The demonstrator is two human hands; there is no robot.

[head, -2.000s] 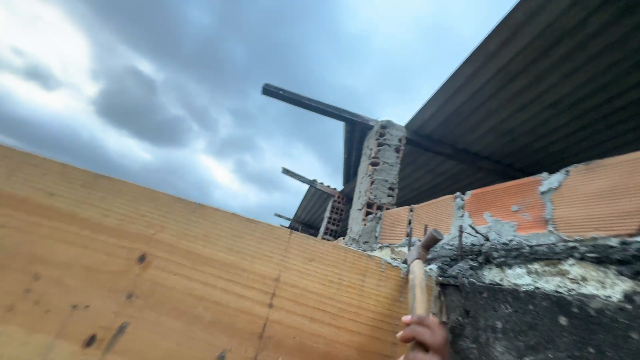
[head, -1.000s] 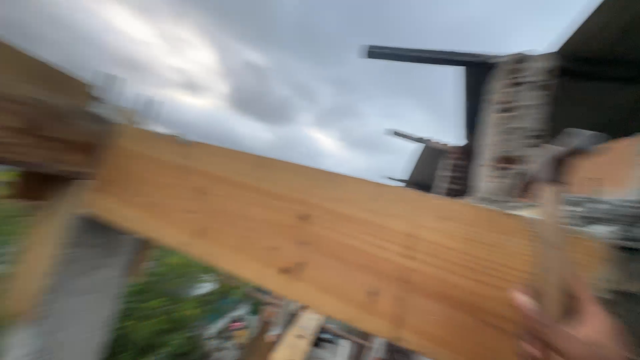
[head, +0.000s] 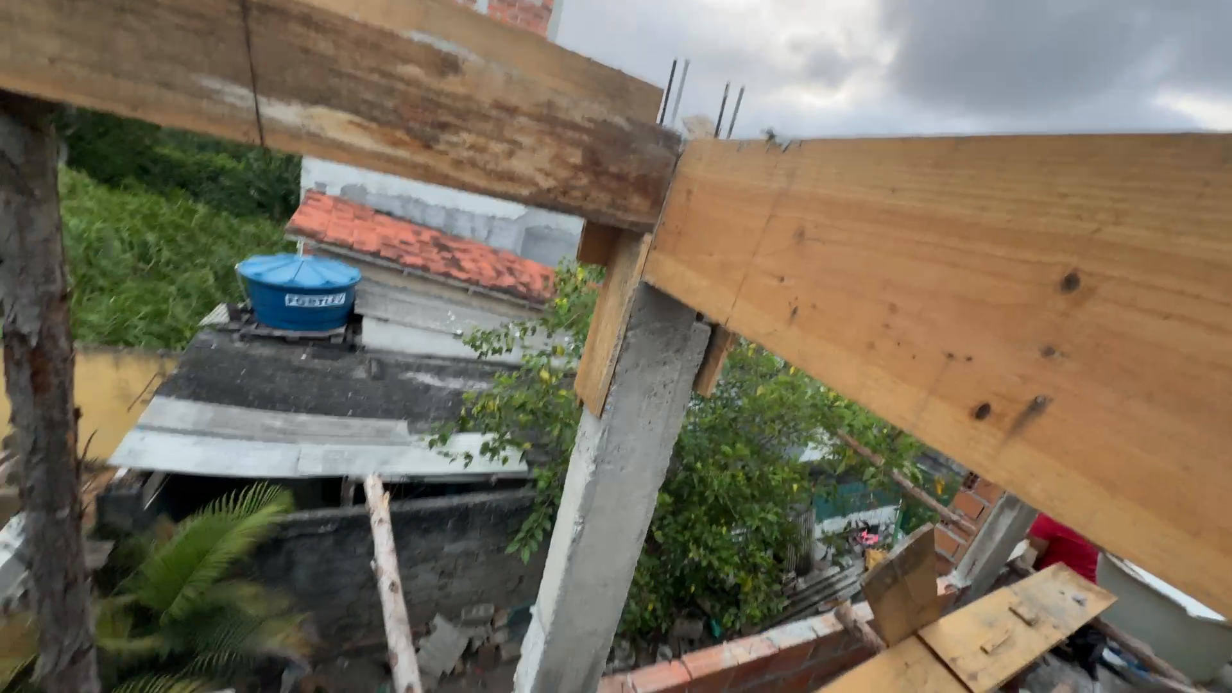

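Observation:
Neither of my hands shows in the head view now, and the hammer seen earlier is out of frame. A wide wooden formwork board (head: 943, 289) runs from the centre off to the right. Its left end meets a second, stained board (head: 443, 106) at a corner. Both boards sit at the top of a grey concrete column (head: 616, 491). Short wooden pieces (head: 611, 327) stand against the column just under the joint. Thin steel rebar ends (head: 674, 91) stick up behind the corner.
A rough timber post (head: 48, 404) stands at the left, and a thin pole (head: 392, 587) leans lower down. Below are a brick wall (head: 741, 659), plywood planks (head: 1020, 616) and a leafy tree (head: 741, 500). A blue water tank (head: 300, 294) sits on a roof beyond.
The view has swung far to the left. The hand holding a hammer at the right in the earlier frames has gone out of view, as has the brick pillar.

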